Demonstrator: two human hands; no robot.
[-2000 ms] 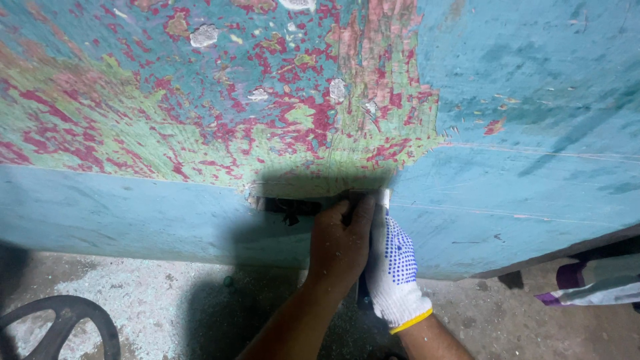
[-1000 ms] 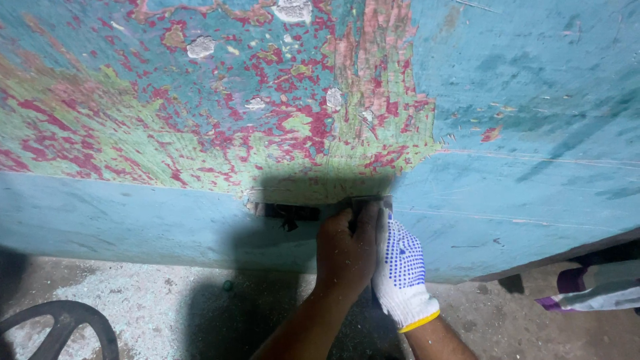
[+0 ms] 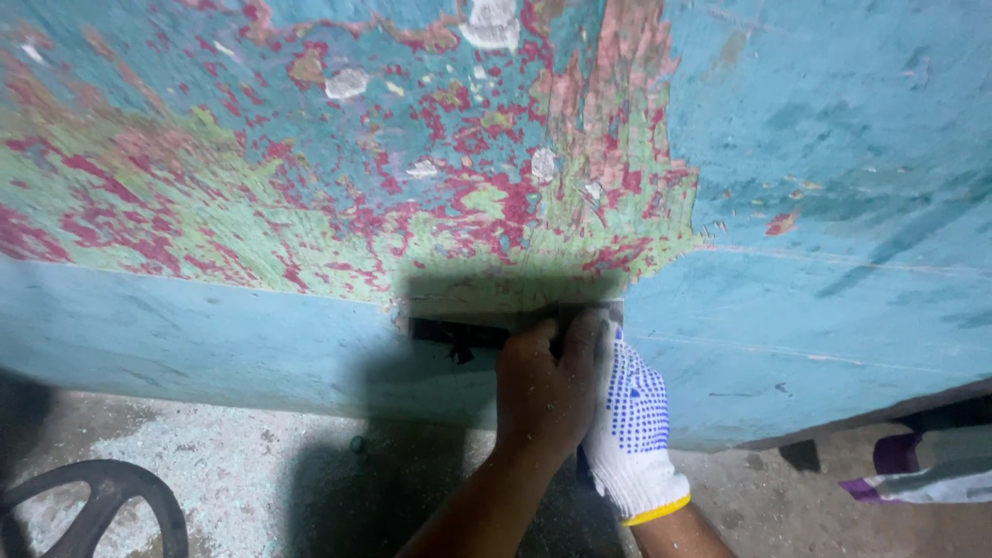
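Observation:
A flat scraper blade (image 3: 612, 308) lies against the painted wall (image 3: 511, 263) at the lower edge of its flaked green and red patch. My right hand (image 3: 635, 403), in a white knit glove with blue dots, is closed around the tool; its handle is hidden. Bare and dusty, my left hand (image 3: 546, 380) presses its fingers on the tool beside the glove. Just left of my fingers is a dark rectangular recess (image 3: 457, 332) in the wall, with a small dark piece hanging at it.
Paint chips cover the concrete floor (image 3: 232, 457) below the wall. A black wheel-like rim (image 3: 147, 484) stands at the lower left. A white and purple item (image 3: 930, 469) lies at the lower right. Shadow darkens the wall around my hands.
Both hands have moved slightly to the right along the lower edge of the flaked patch between the oldest frame and now. They have kept hold of the tool throughout.

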